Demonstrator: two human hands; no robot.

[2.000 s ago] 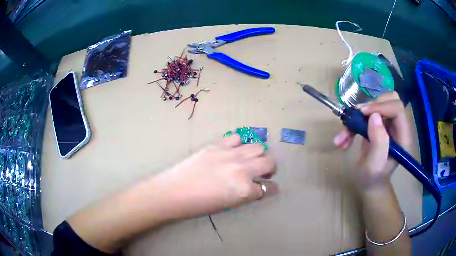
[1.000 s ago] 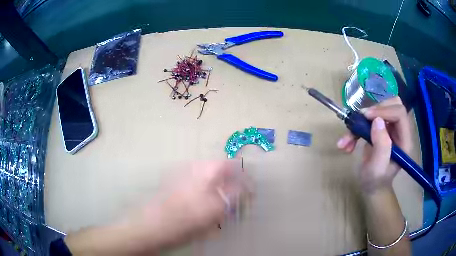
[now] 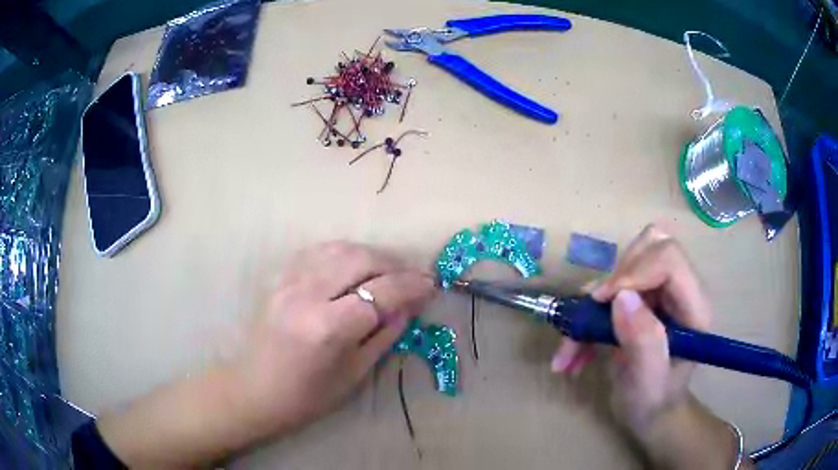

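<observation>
My right hand (image 3: 643, 321) grips the dark blue soldering iron (image 3: 588, 318), its tip at the left end of the upper green crescent-shaped circuit board (image 3: 487, 246). That board lies partly over a grey pad (image 3: 530, 240). My left hand (image 3: 340, 321) has its fingertips at the same end of the board; what they pinch there is too small to tell. A second green board (image 3: 443, 353) lies below, partly under my left hand. A dark lead (image 3: 474, 329) shows below the upper board, and another dark lead (image 3: 406, 408) below the second board.
Another grey pad (image 3: 591, 251) lies right of the boards. A pile of wired components (image 3: 361, 87), blue-handled cutters (image 3: 501, 87) and a dark bag (image 3: 204, 50) lie behind. A phone (image 3: 115, 165) and clear trays (image 3: 32, 239) are left. A solder reel (image 3: 735, 168) and blue bin (image 3: 827, 266) are right.
The soldering iron has come left and down onto the upper board. My left hand has moved up to that board's end. The second board now shows beneath the left hand. The view has shifted.
</observation>
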